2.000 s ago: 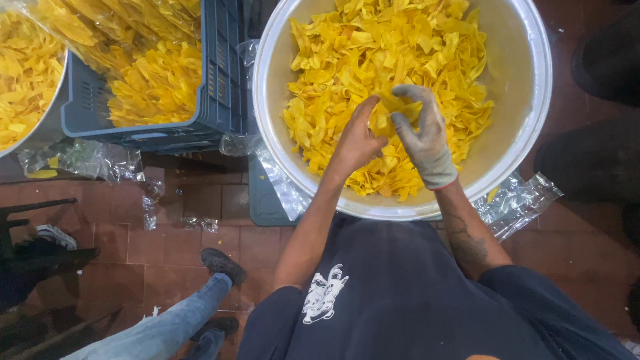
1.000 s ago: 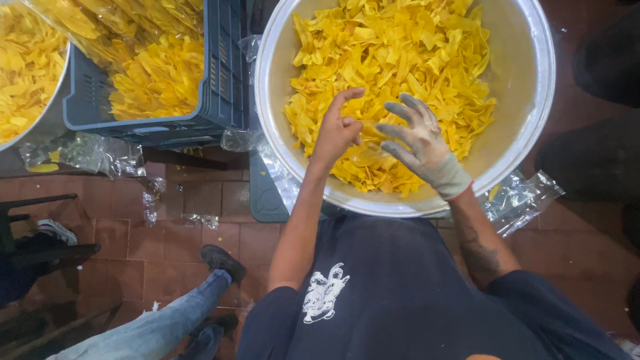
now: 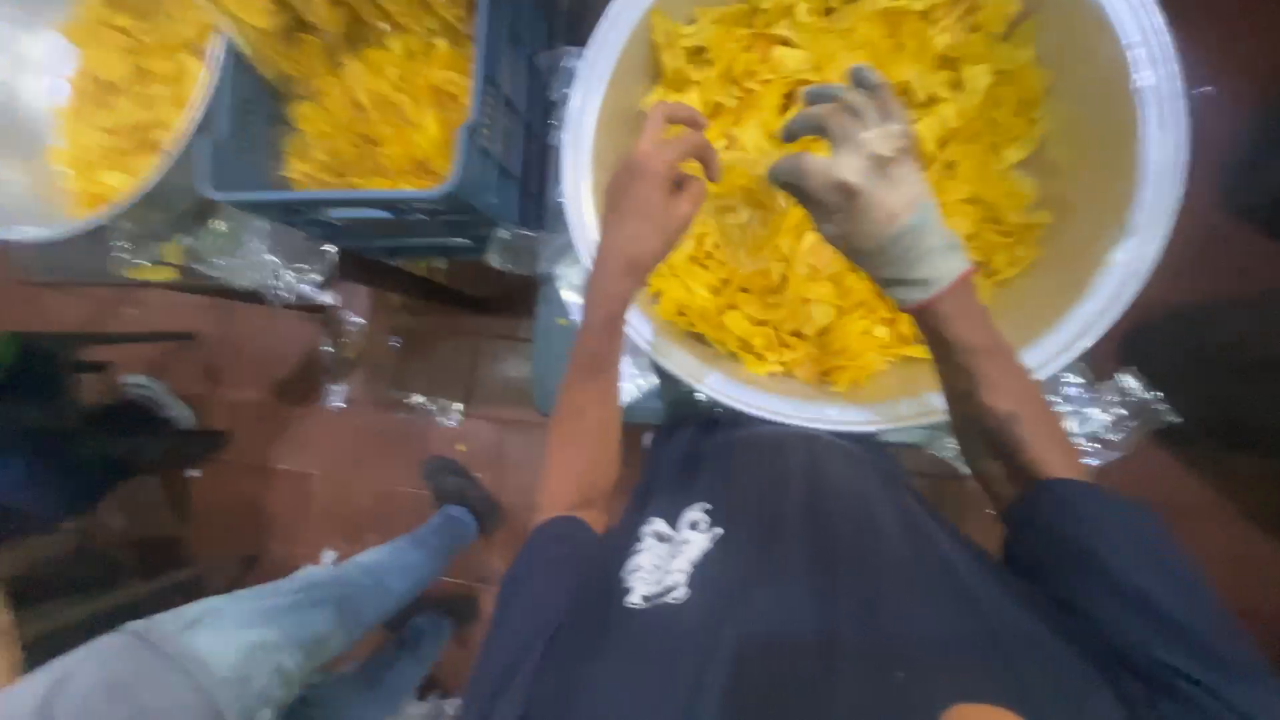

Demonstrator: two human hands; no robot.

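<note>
A big round metal bowl [image 3: 1150, 200] holds a heap of thin yellow chips [image 3: 800, 320]. Over the left part of the heap is my bare left hand [image 3: 660, 185], its fingers curled and apart, with nothing plain to see in it. My right hand [image 3: 865, 180], in a pale knitted glove with grey fingertips, hangs over the middle of the heap with bent, spread fingers; no chip shows clearly in it. Between the hands lies something faint and see-through, possibly clear plastic, too blurred to tell.
At the upper left stands a blue-grey plastic crate [image 3: 330, 205] with bags of yellow chips [image 3: 380, 110]. Beside it is another metal bowl [image 3: 205, 110] of chips. Clear plastic [image 3: 1110, 410] lies by the big bowl's lower right. A co-worker's jeans-clad leg [image 3: 300, 610] reaches in at lower left.
Two seconds ago my hands were close together around a yellow chip; they came apart and stay apart. My right hand has since moved up over the heap, its fingers more bent.
</note>
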